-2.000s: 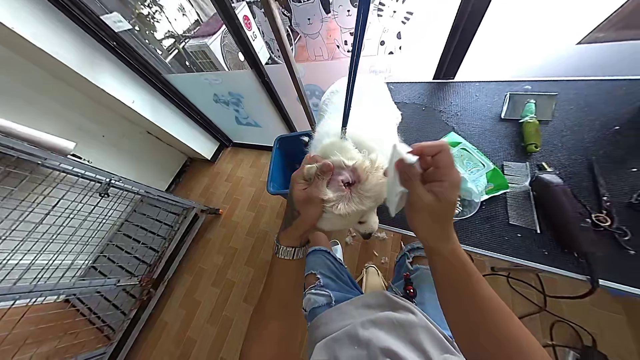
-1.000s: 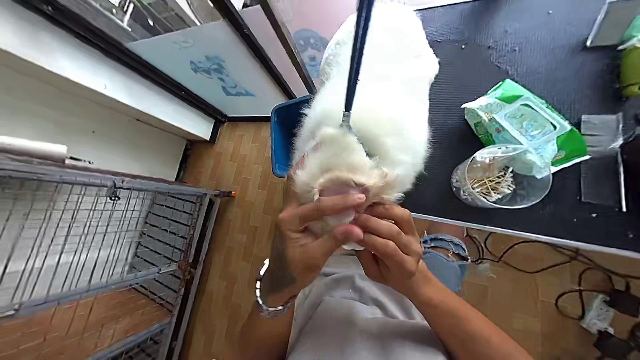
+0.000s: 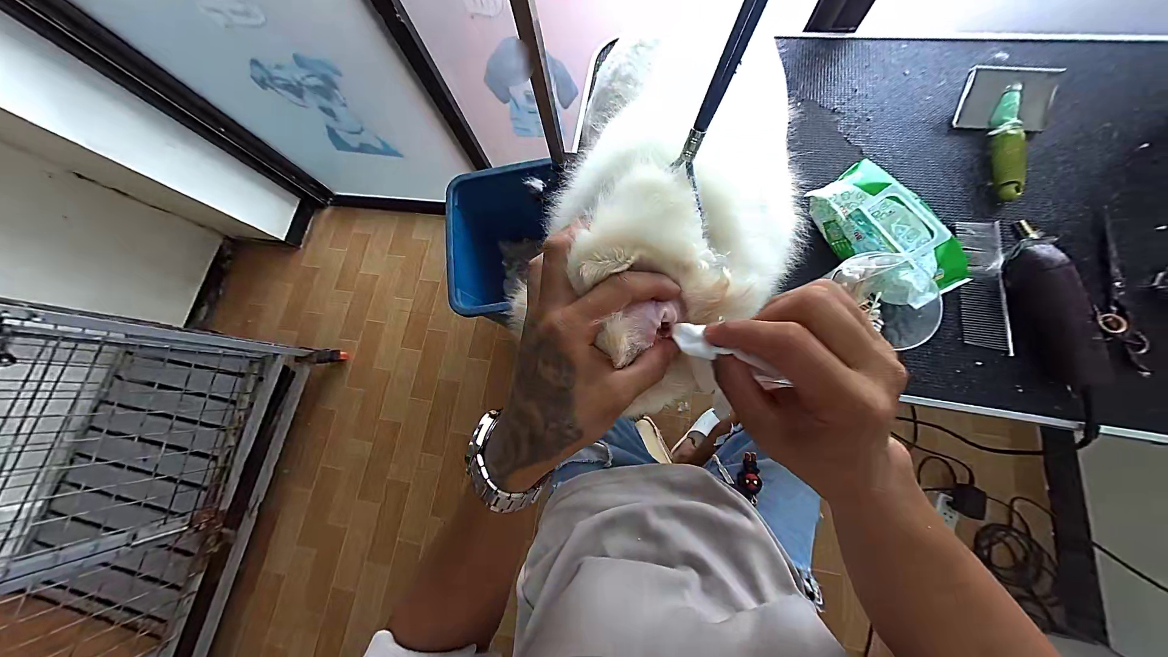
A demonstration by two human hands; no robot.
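A fluffy white dog is on the black grooming table, with a dark blue grooming strap rising from its neck. My left hand, with a steel watch on the wrist, grips the dog's ear between thumb and fingers, the pink inner side showing. My right hand pinches a white wipe, its twisted tip touching the ear opening. The dog's face is mostly hidden under my hands.
On the table at right lie a green wipes pack, a clear tub with cotton swabs, a metal comb, dark clippers, scissors and a slicker brush. A blue bin and wire cage stand at left.
One second ago both my hands were together at the ear; now my right hand is to its right, with the wipe tip at the opening. Two seconds ago it held the wipe away from the ear.
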